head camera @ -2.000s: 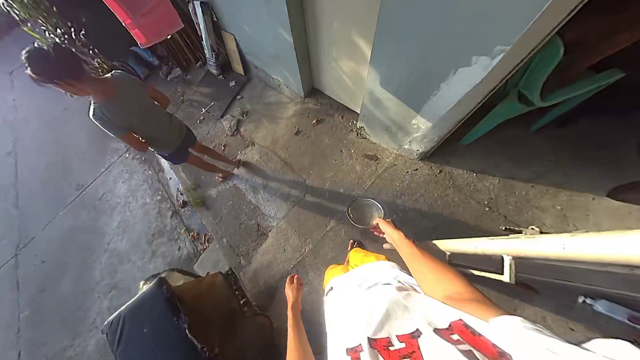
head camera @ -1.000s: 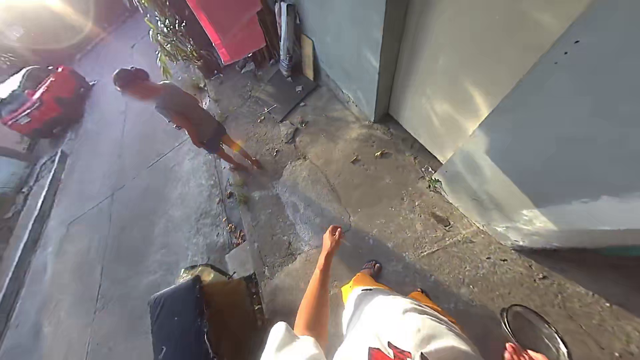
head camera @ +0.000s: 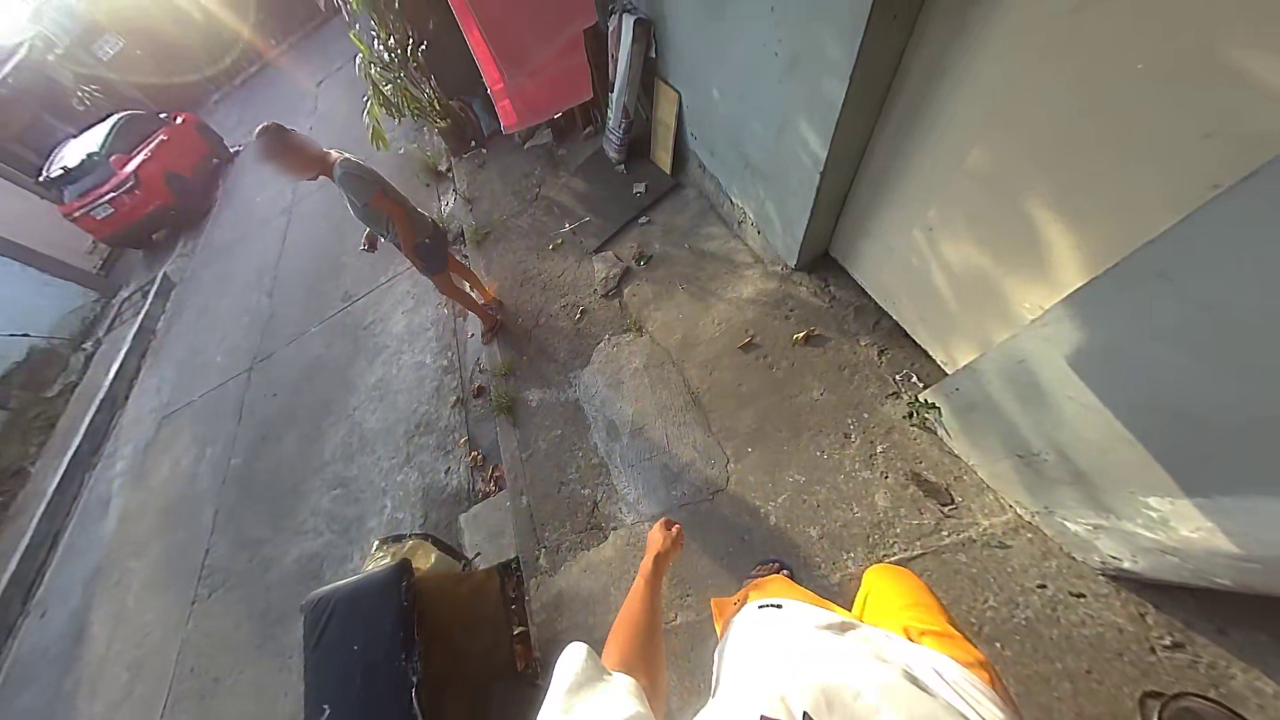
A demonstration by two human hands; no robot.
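My left hand [head camera: 664,543] hangs at the lower middle, in front of my white shirt [head camera: 810,660], over the concrete ground [head camera: 800,430]. Its fingers are curled in, and no object shows in it. My right hand is out of the picture. At the bottom right corner, part of a round, dark-rimmed object [head camera: 1185,706] shows, cut off by the frame edge. Below the shirt are yellow-orange shorts [head camera: 915,615] and one sandalled foot [head camera: 768,570].
A person [head camera: 390,215] stands at the pavement's edge, upper left. A worn dark padded seat [head camera: 360,640] stands lower left. A red car [head camera: 150,180] is farther off. Walls [head camera: 760,110] and a pale gate [head camera: 1010,150] line the right. A dark board [head camera: 610,195] lies on the ground.
The view has swung left, bringing in the red car. My right hand, seen earlier holding a round rimmed object, has left the picture. The person has turned somewhat.
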